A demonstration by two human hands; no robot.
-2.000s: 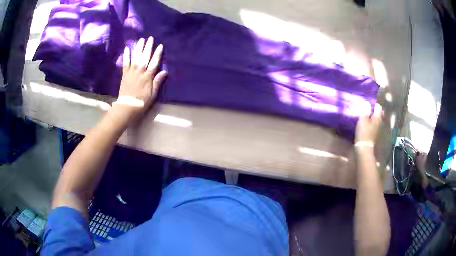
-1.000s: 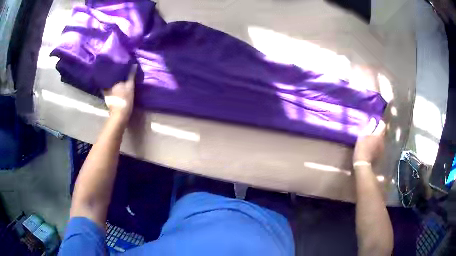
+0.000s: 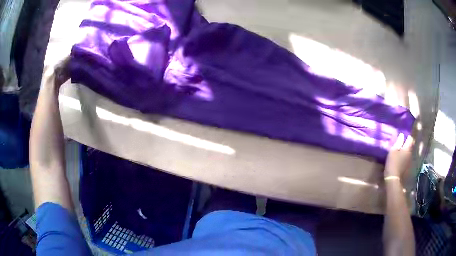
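Note:
Purple trousers (image 3: pixel 260 95) lie across the beige table (image 3: pixel 200 160). The left part is wide, crumpled and folded over; the right part narrows to a flatter hem end. Sunlight stripes both ends. My left hand (image 3: pixel 61 72) is at the far left edge of the crumpled part; its fingers are dark and partly hidden, and it appears to grip the cloth edge. My right hand (image 3: pixel 399 152) holds the lower corner of the hem end, fingertips on top of the cloth.
The steam iron (image 3: pixel 426 187), partly seen, is at the right end of the table. A blue-rimmed plastic crate (image 3: pixel 192 212) with lattice sides is below the table at left. A dark ribbed item (image 3: pixel 382 12) lies at the far side.
My left hand has moved left from the middle of the crumpled part to its outer edge, and that part is spread wider. My right hand has stayed at the hem end.

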